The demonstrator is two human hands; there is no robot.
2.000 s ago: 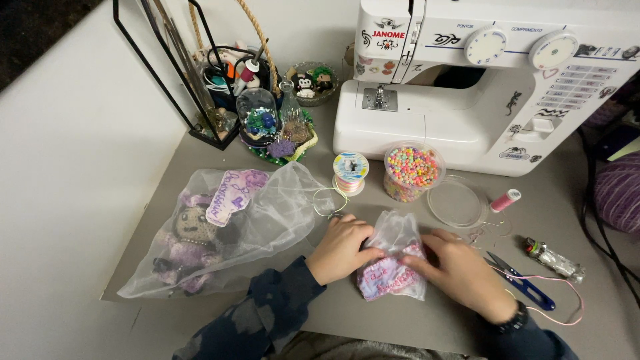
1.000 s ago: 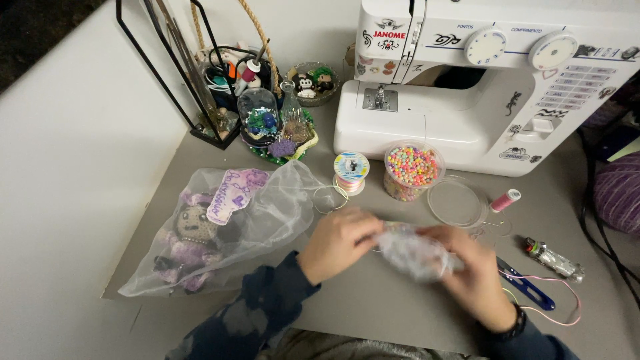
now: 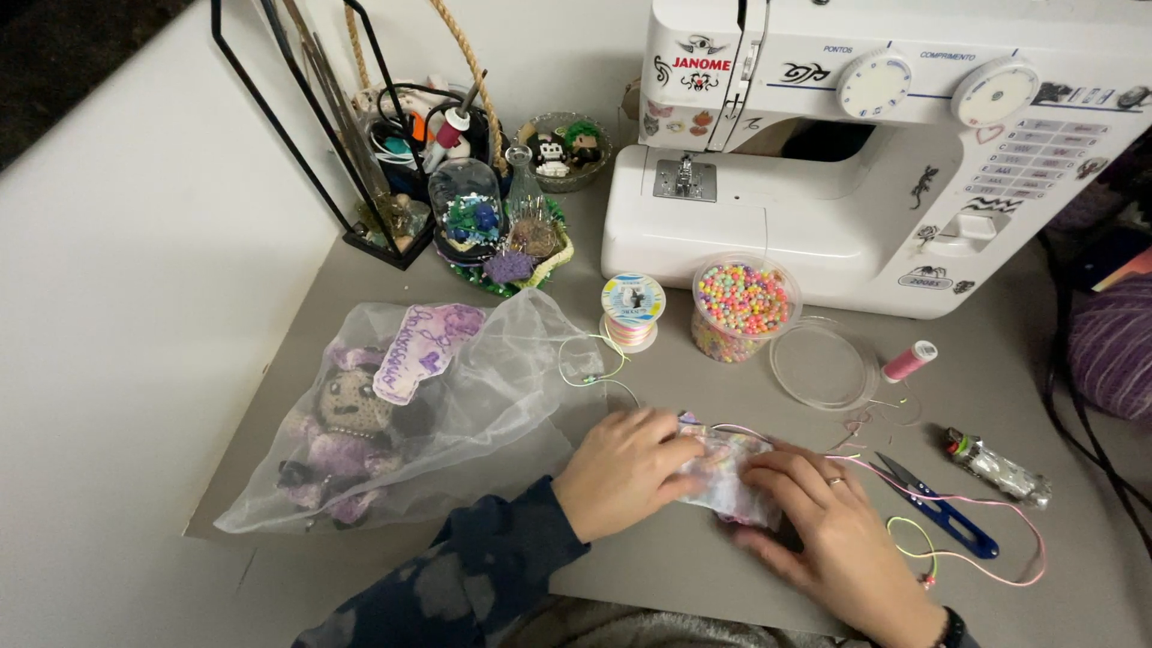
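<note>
My left hand (image 3: 630,470) and my right hand (image 3: 832,531) hold a small sheer pouch (image 3: 727,472) between them, low over the grey table; pastel contents show through it. A pink cord runs beside the pouch towards blue thread snips (image 3: 940,508) at the right. Past the pouch stand a spool of multicoloured cord (image 3: 632,315) and a tub of pastel beads (image 3: 743,301), with its clear lid (image 3: 823,364) lying alongside. Left of my hands lies a large organza bag (image 3: 504,396) with a crocheted doll (image 3: 346,432) inside and a lettered purple tag (image 3: 427,349) on it.
A white sewing machine (image 3: 855,198) takes up the back right. A pink thread spool (image 3: 909,361) and a foil-wrapped lighter (image 3: 997,468) lie at the right, near purple yarn (image 3: 1116,346) and black cables. A black metal frame (image 3: 387,247), glass dome (image 3: 468,211) and glass bowl (image 3: 565,153) stand at the back left.
The pouch, earlier upright with its lettered side showing, has been turned about and now lies flat under my fingers. Both hands have stayed close to it.
</note>
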